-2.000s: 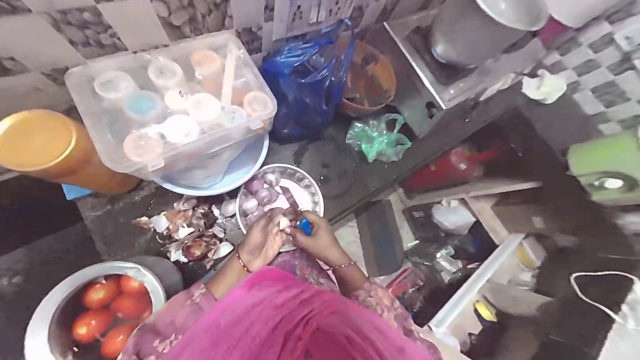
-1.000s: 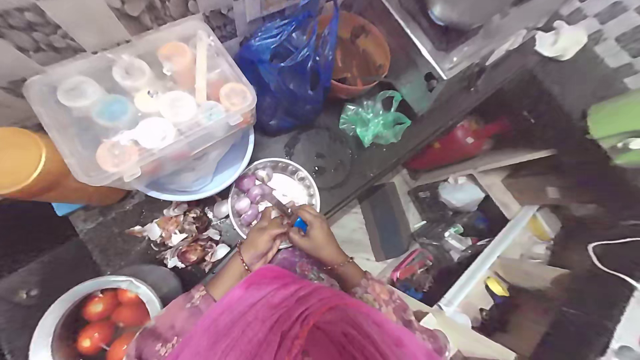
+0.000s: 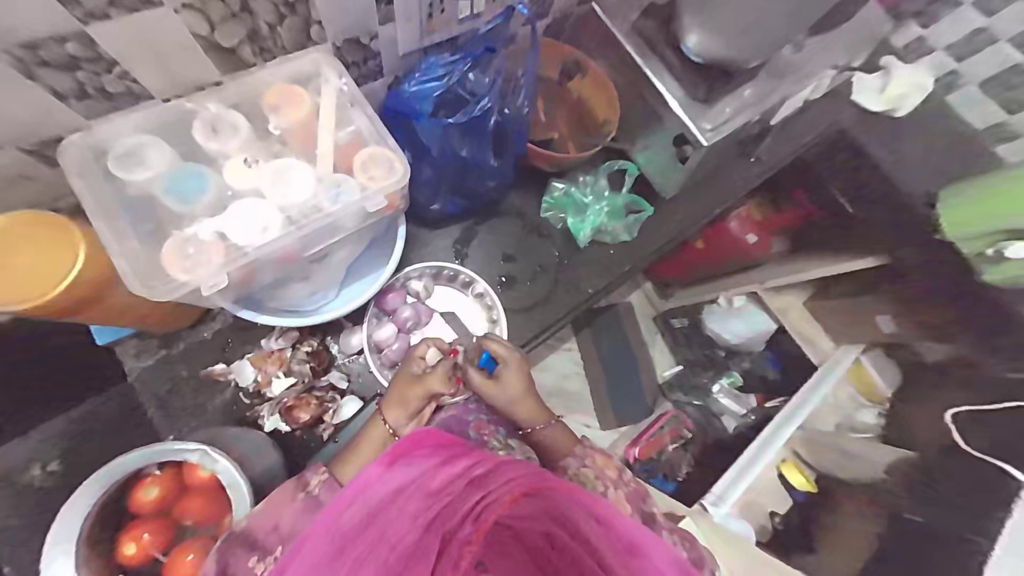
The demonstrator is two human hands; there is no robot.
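Observation:
My left hand [image 3: 416, 384] holds a small whitish piece [image 3: 433, 355], perhaps garlic or onion; its kind is hard to tell. Close against it, my right hand [image 3: 508, 380] grips a knife by its blue handle [image 3: 487, 362], the blade [image 3: 458, 326] pointing up and left over a round steel plate [image 3: 500, 316]. Several peeled purple onions [image 3: 406, 318] lie on the plate's left side. One more pale bulb [image 3: 351, 339] sits just outside its rim. Left of the plate is a heap of onion skins [image 3: 300, 376] on the dark counter.
A metal pot [image 3: 60, 520] of tomatoes [image 3: 154, 490] stands lower left. Behind are an orange-lidded container [image 3: 40, 260], a clear plastic box [image 3: 232, 176] of jars on a blue basin [image 3: 320, 312], a blue plastic bag [image 3: 464, 136], an orange bowl [image 3: 572, 104] and a green bag [image 3: 596, 204]. An open drawer [image 3: 780, 432] is lower right.
Both hands stay together at the near edge of the plate, with only small shifts of the fingers. The view has moved slightly.

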